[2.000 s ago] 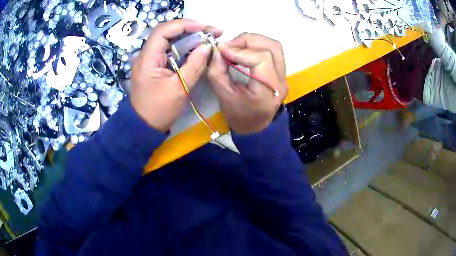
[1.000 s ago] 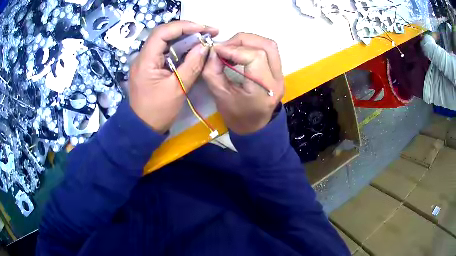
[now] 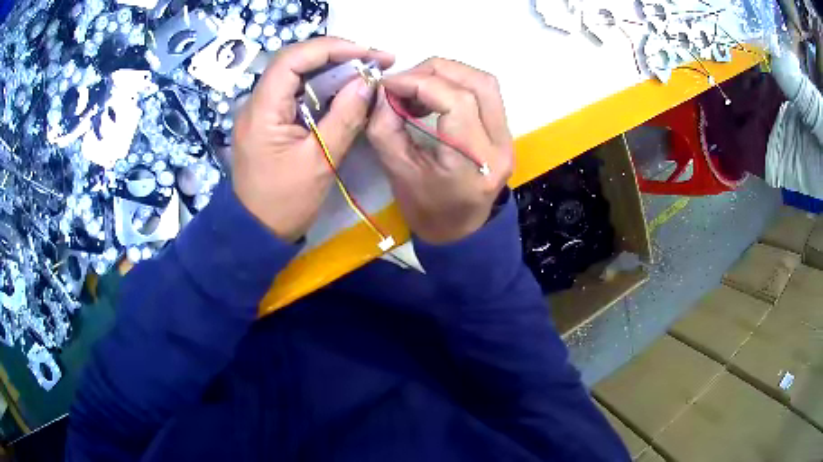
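My left hand (image 3: 293, 149) holds a small greyish board (image 3: 336, 79) between thumb and fingers above the table edge. A yellow lead (image 3: 341, 187) with a red strand hangs from the board's left side and ends in a white plug (image 3: 386, 244). My right hand (image 3: 447, 149) pinches a red lead (image 3: 433, 135) at the board's right edge; its free white plug (image 3: 485, 169) lies against my palm. The fingertips partly hide where the red lead meets the board, so I cannot tell if it is seated.
A heap of unwired boards (image 3: 108, 117) covers the left. Wired boards (image 3: 677, 36) lie at the back right on the white tabletop with its orange edge (image 3: 577, 128). Below are a carton of dark parts (image 3: 564, 226) and a red stool (image 3: 672, 158). Another person's sleeve (image 3: 799, 135) shows at right.
Both hands have shifted very slightly left with the board; the red lead's free end has moved a little left. The grips look the same. The other person's arm at right has moved.
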